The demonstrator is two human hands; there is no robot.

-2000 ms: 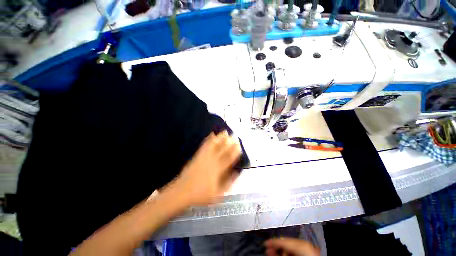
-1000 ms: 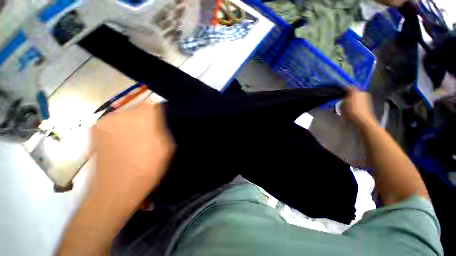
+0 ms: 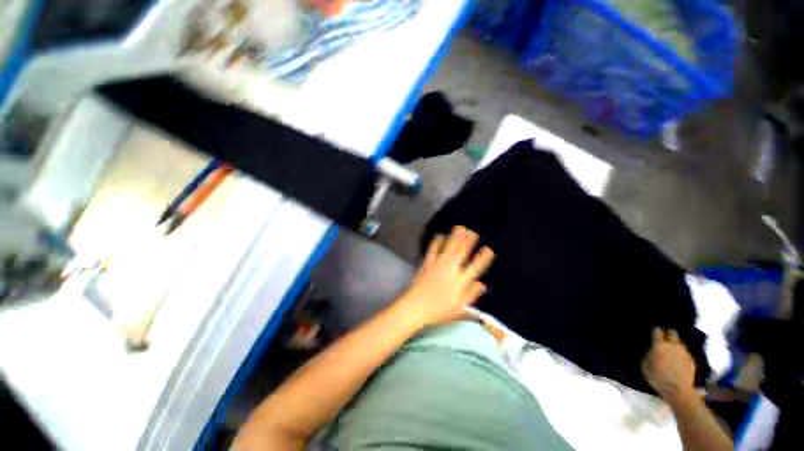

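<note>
A large black cloth panel (image 3: 573, 255) lies spread on a white surface to the wearer's right, beside the sewing table. My left hand (image 3: 452, 273) rests on its near left edge with the fingers spread. My right hand (image 3: 672, 363) is at its right end, fingers curled at the cloth's edge; whether it grips the cloth is blurred. A black strip (image 3: 256, 150) lies across the machine table and reaches its blue edge. Thread snips with orange and dark handles (image 3: 198, 194) lie on the table near the strip.
The white machine table (image 3: 198, 339) has a blue edge on the left. A striped cloth (image 3: 344, 40) lies at its far end. Blue plastic baskets (image 3: 617, 75) stand on the floor at the top right. A small black piece (image 3: 434, 128) is beyond the table edge.
The black cloth, held up and stretched between both hands a second ago, now lies flat on the right. My left hand has moved from the table to the cloth and opened; the right hand is lower.
</note>
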